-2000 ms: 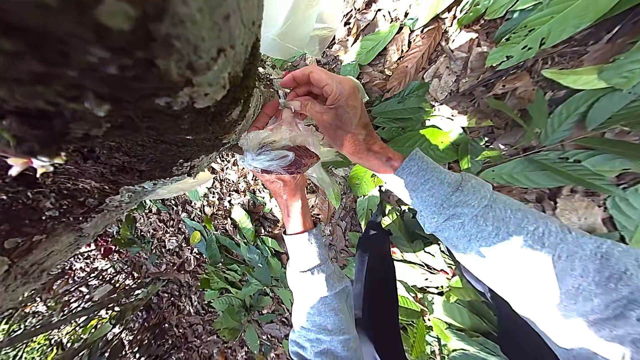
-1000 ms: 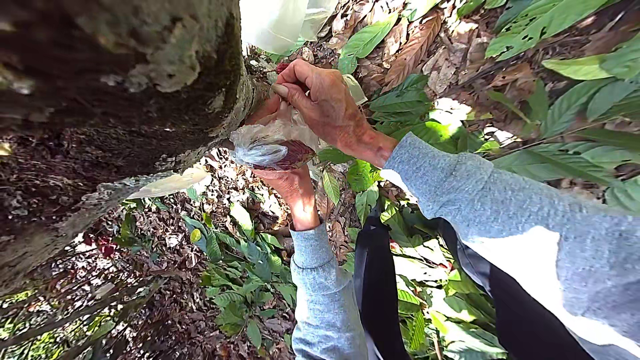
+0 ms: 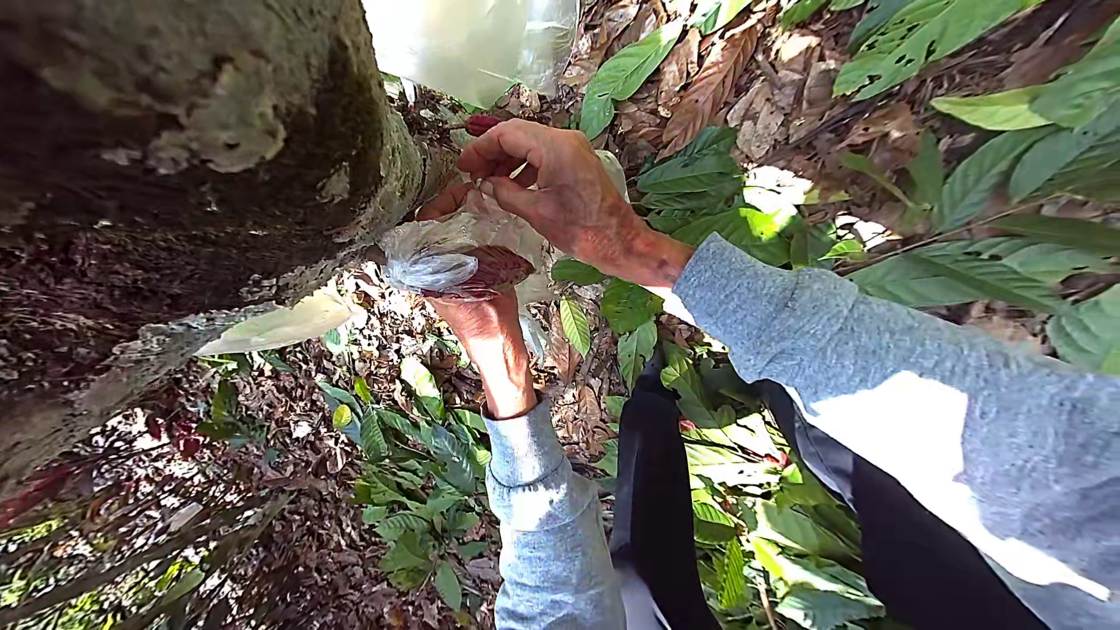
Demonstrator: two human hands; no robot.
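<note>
A dark red cacao pod [image 3: 500, 267] sits in a clear plastic bag [image 3: 429, 269] beside the mossy tree trunk [image 3: 219, 114]. My left hand [image 3: 477, 319] comes up from below and holds the bagged pod from behind; most of its fingers are hidden by the pod and film. Over the bag's upper part is my right hand [image 3: 560, 188], its thumb and fingertips bent together at the film's edge near my left fingertips. A small red pod [image 3: 481, 124] shows just above my right fingers.
Pale translucent plastic [image 3: 472, 44] hangs at the top beside the trunk. A yellowish, flat leaf-like piece [image 3: 280, 324] juts from under the trunk. Green leafy plants [image 3: 989, 254] and dry leaf litter [image 3: 324, 525] surround my arms and black-clad legs [image 3: 656, 499].
The bagged pod stays in my left hand. My right hand has shifted slightly about the bag's upper part, and its fingers have changed their bend.
</note>
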